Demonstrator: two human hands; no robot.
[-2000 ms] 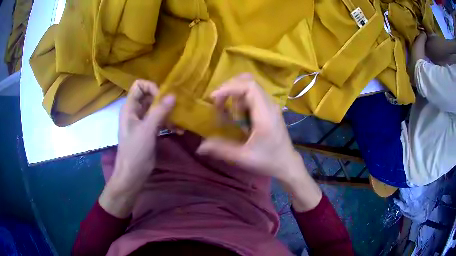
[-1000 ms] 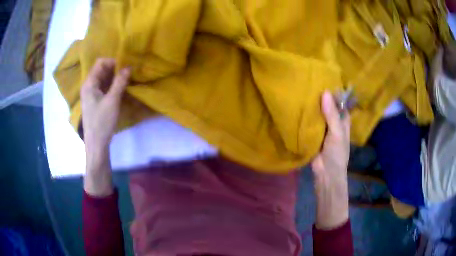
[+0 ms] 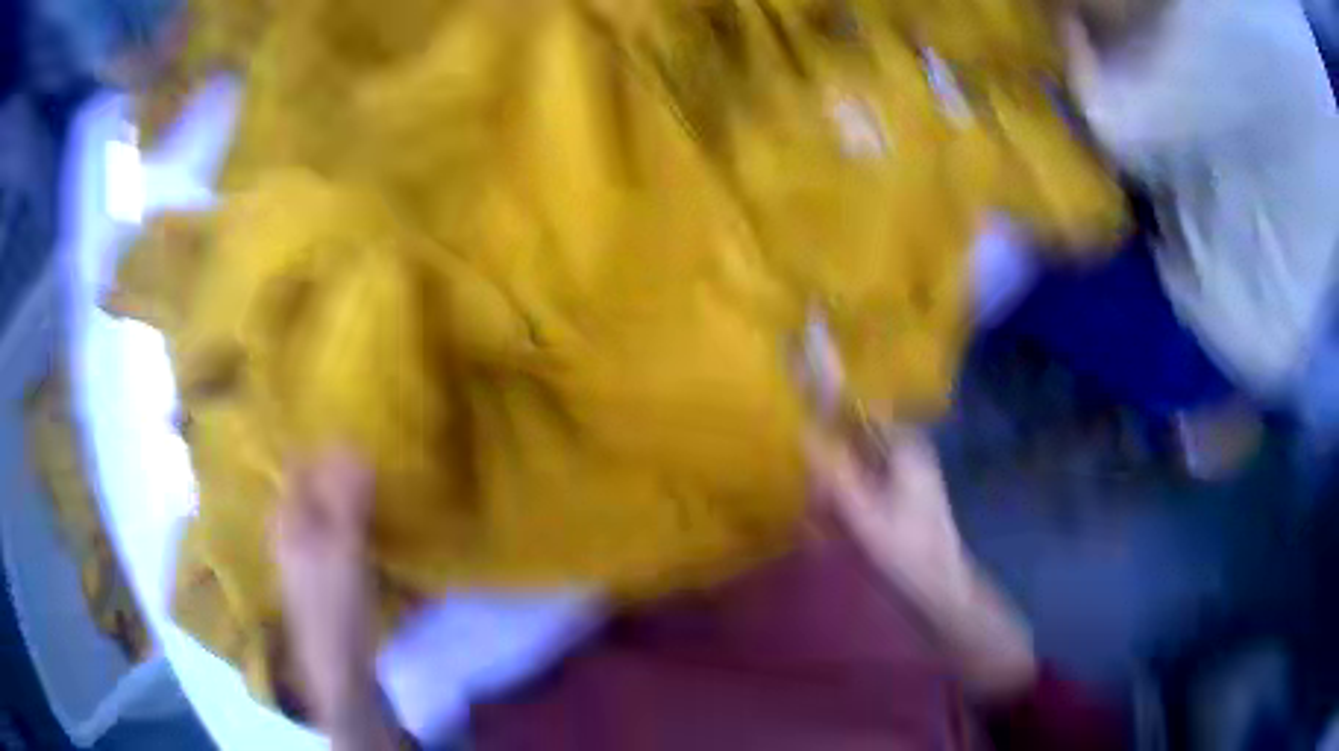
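The mustard-yellow garment (image 3: 588, 367) lies spread and rumpled over the white table and hangs towards me at the front edge. The frame is strongly blurred. My left hand (image 3: 326, 543) is at the garment's lower left, its fingers against the cloth. My right hand (image 3: 896, 499) is at the garment's lower right edge, its fingers on the cloth. A small pale, shiny thing, likely the thread snips (image 3: 819, 360), shows at the right hand's fingertips. Seams and thread ends cannot be made out.
The white table (image 3: 110, 396) shows along the left, with a translucent bin (image 3: 52, 616) of yellow cloth beyond it. More yellow cloth with a blurred white label (image 3: 856, 126) lies at the upper right. A person in a white top (image 3: 1248, 162) sits at the right.
The view has swung left, showing more of the bin. The band held earlier gave way to a broad part of the garment, now rearranged lower and nearer me. Both hands appear lower.
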